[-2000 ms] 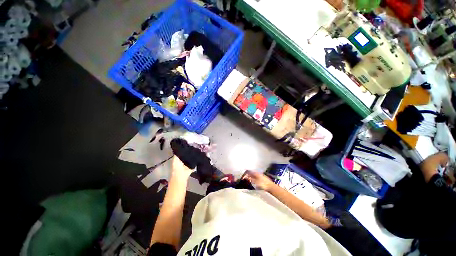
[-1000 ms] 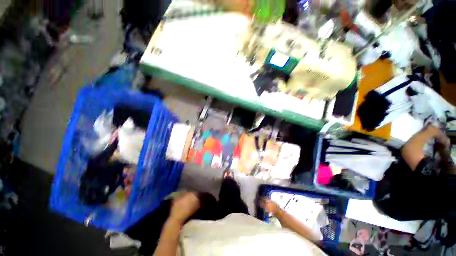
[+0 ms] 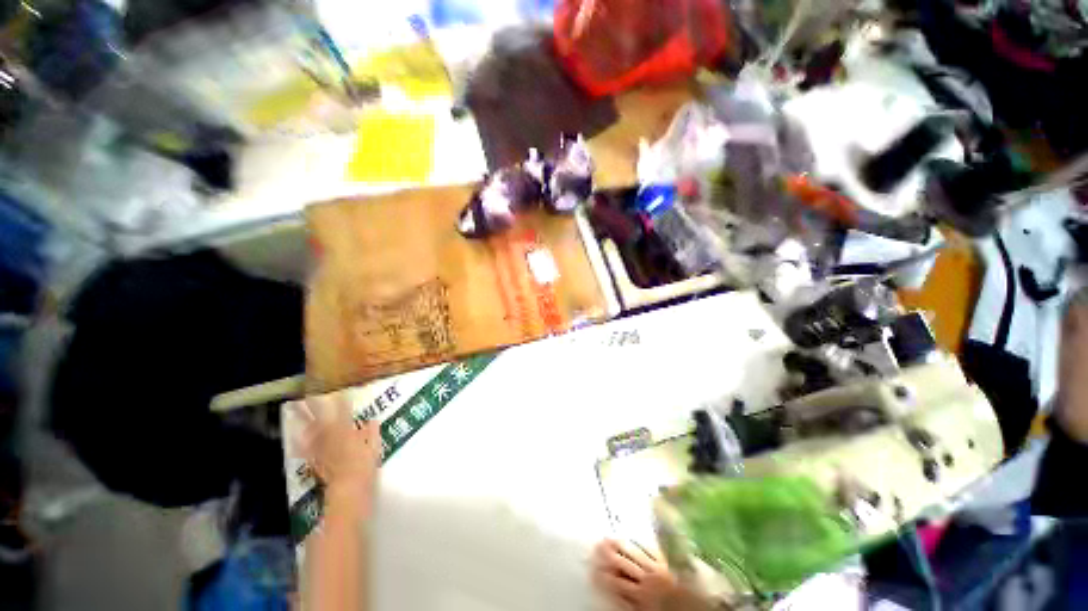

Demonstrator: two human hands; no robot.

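Observation:
The white sewing tabletop (image 3: 501, 418), with a green printed band at its left end, lies in front of me. My left hand (image 3: 340, 448) is blurred over the table's left end, fingers spread, with nothing seen in it. My right hand (image 3: 632, 571) is low in the picture beside the sewing machine (image 3: 883, 442). Its fingers are bent, and part of it is cut off or hidden near the green fan (image 3: 764, 525). I cannot tell whether it holds anything. The pale garment on my body covers the table's lower middle.
Brown printed cardboard (image 3: 406, 287) lies behind the tabletop, with bunched dark-and-white pieces (image 3: 525, 191) on it. A red bag (image 3: 644, 42) and clear plastic are further back. A large black heap (image 3: 179, 370) is at left. Another person's arm (image 3: 1074, 370) shows at the right edge.
The view has swung from the floor, blue crate and my lap to over the table. My left hand has moved from a dark piece near my lap to the table's left end. My right hand is now beside the machine.

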